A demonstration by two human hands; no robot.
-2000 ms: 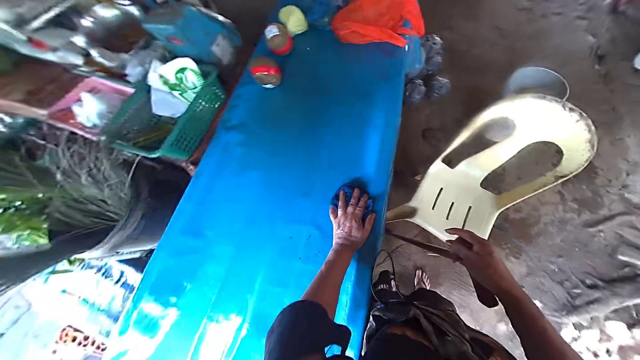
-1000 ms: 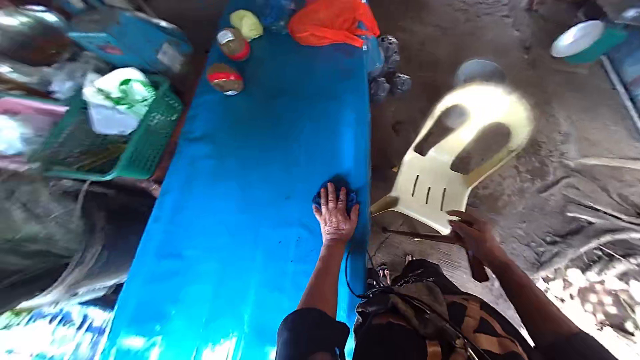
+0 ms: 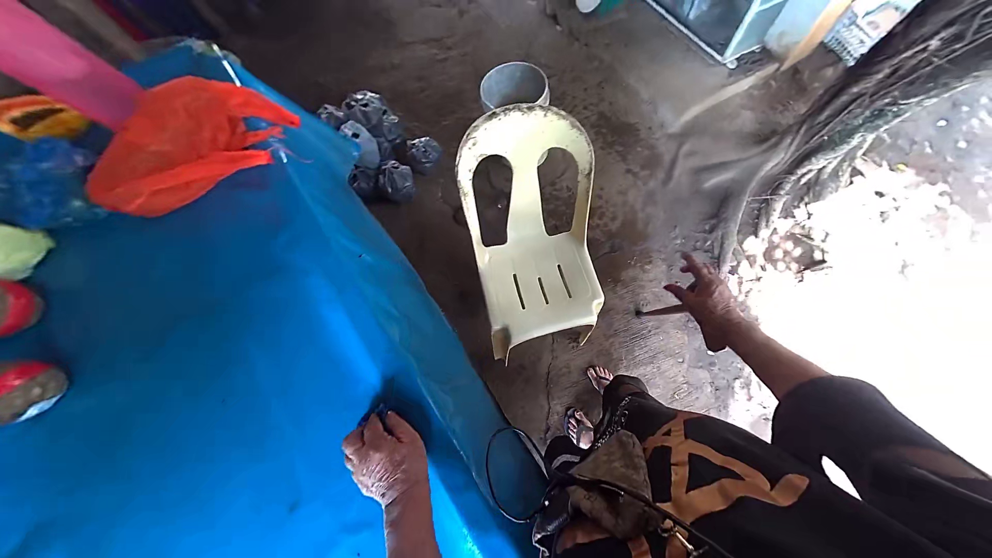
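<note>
My left hand (image 3: 387,457) is closed on a dark blue cloth (image 3: 373,415), only a bit of which shows, against the blue sheet covering the table (image 3: 232,310). My right hand (image 3: 709,302) hangs over the ground at the right, its thumb and forefinger apart; a thin brown stick-like thing (image 3: 663,311) extends left from it, and its lower fingers are partly hidden. Between the hands, farther off, stands a cream plastic chair (image 3: 542,287), which neither hand touches.
An orange plastic bag (image 3: 186,147) and two red-lidded jars (image 3: 31,390) (image 3: 17,308) lie on the table. Several dark plastic bundles (image 3: 380,139) sit on the floor beside it. A grey bucket (image 3: 514,84) stands behind the chair; tree roots (image 3: 783,163) spread at the right.
My left hand was spread flat over the dark blue cloth and is now bunched around it. My right hand was beside the chair seat and is now away from it, to the right. The view has turned.
</note>
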